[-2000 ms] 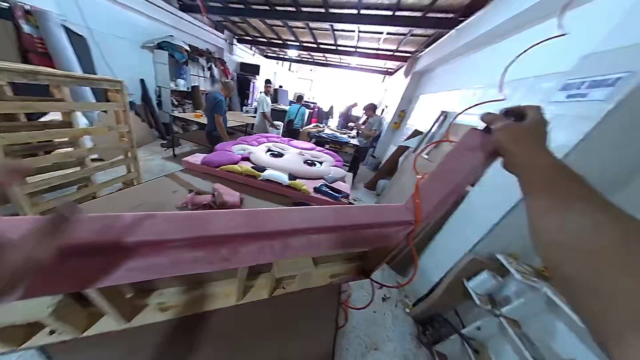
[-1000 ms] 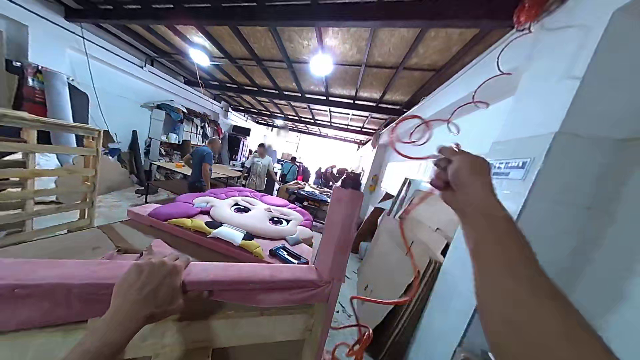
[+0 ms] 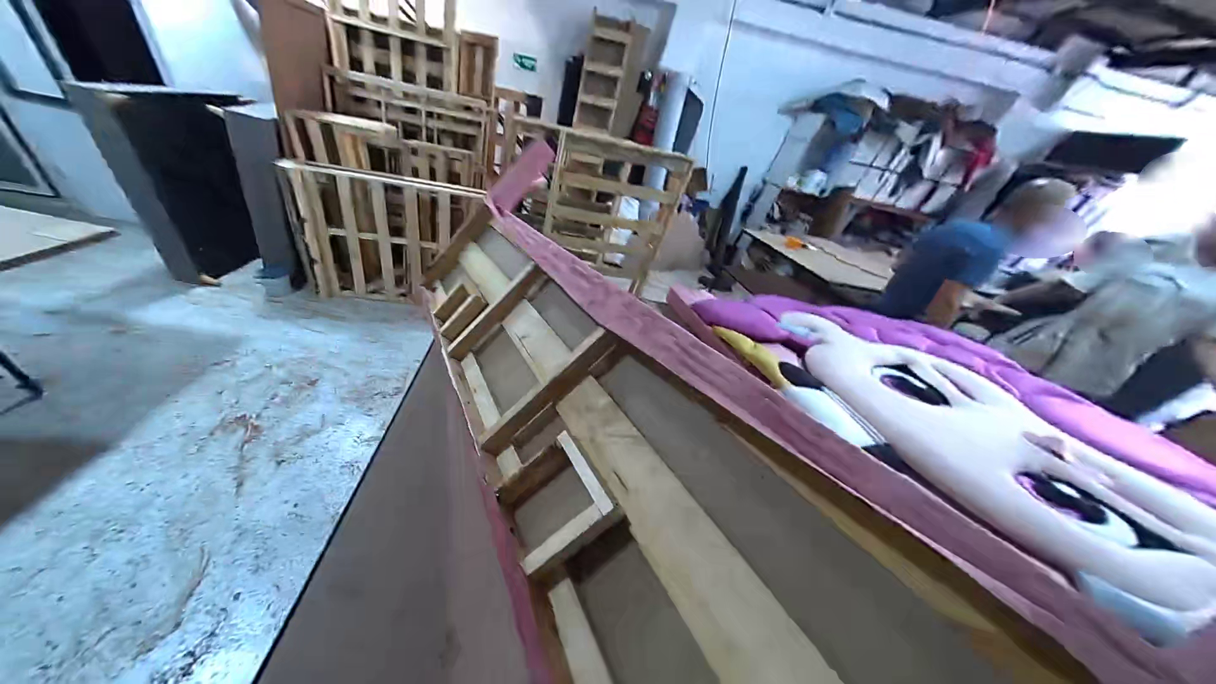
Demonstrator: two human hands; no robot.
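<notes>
Neither my left hand nor my right hand shows in the present view. A long wooden frame (image 3: pixel 665 494) with cross slats and a board backing runs from the lower right toward the middle. Pink fabric (image 3: pixel 655 332) covers its upper edge, and a short pink upright part (image 3: pixel 521 177) rises at the far end. The frame's lower side rests on or beside a brown panel (image 3: pixel 408 560). Behind the frame lies a padded cartoon-face piece (image 3: pixel 959 437) with purple hair and large eyes.
Slatted wooden frames (image 3: pixel 380 223) lean by the back wall. Dark and grey panels (image 3: pixel 190 180) stand at the left above the speckled floor (image 3: pixel 190 408). A person in a blue shirt (image 3: pixel 936 266) bends near a worktable (image 3: pixel 831 261); others blur at the right.
The view has swung far to the left. My left hand, on the pink edge one second ago, and my right hand, raised by the coiled orange hose then, are out of view.
</notes>
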